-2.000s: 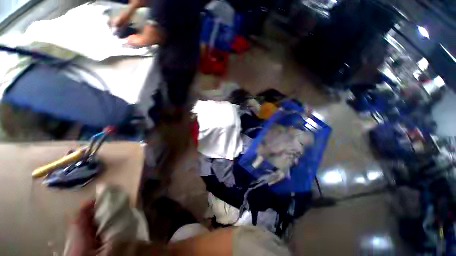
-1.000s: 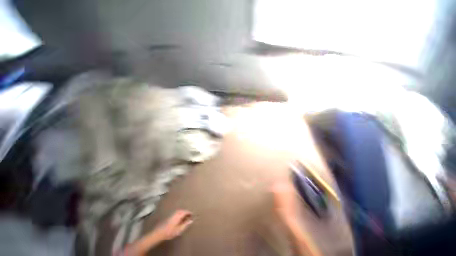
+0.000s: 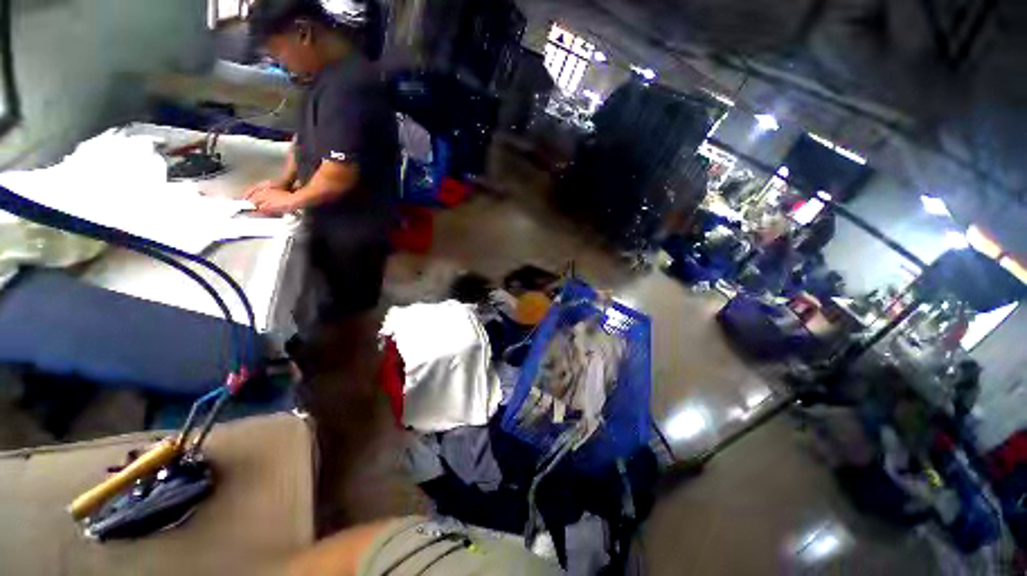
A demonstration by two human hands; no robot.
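Observation:
A dark steam iron (image 3: 152,501) with a long yellow handle rests on the brown pressing table (image 3: 265,461) at the lower left. A pink-red tie (image 3: 235,380) bundles its lines, which rise behind it. No hand is on the iron. At the bottom edge, part of my bare forearm (image 3: 344,551) and a khaki sleeve (image 3: 451,554) show. Both of my hands are out of the picture, cut off by its lower edge.
Another person (image 3: 349,169) works on white cloth (image 3: 101,180) at a table at the upper left. A blue padded board (image 3: 124,332) lies between the tables. On the floor stand a blue crate (image 3: 631,360) with beige cloth and a white cloth pile (image 3: 445,366).
The view has swung right, away from the khaki heap. My hands, seen over the table a second ago, have left the picture. The iron now shows at the lower left.

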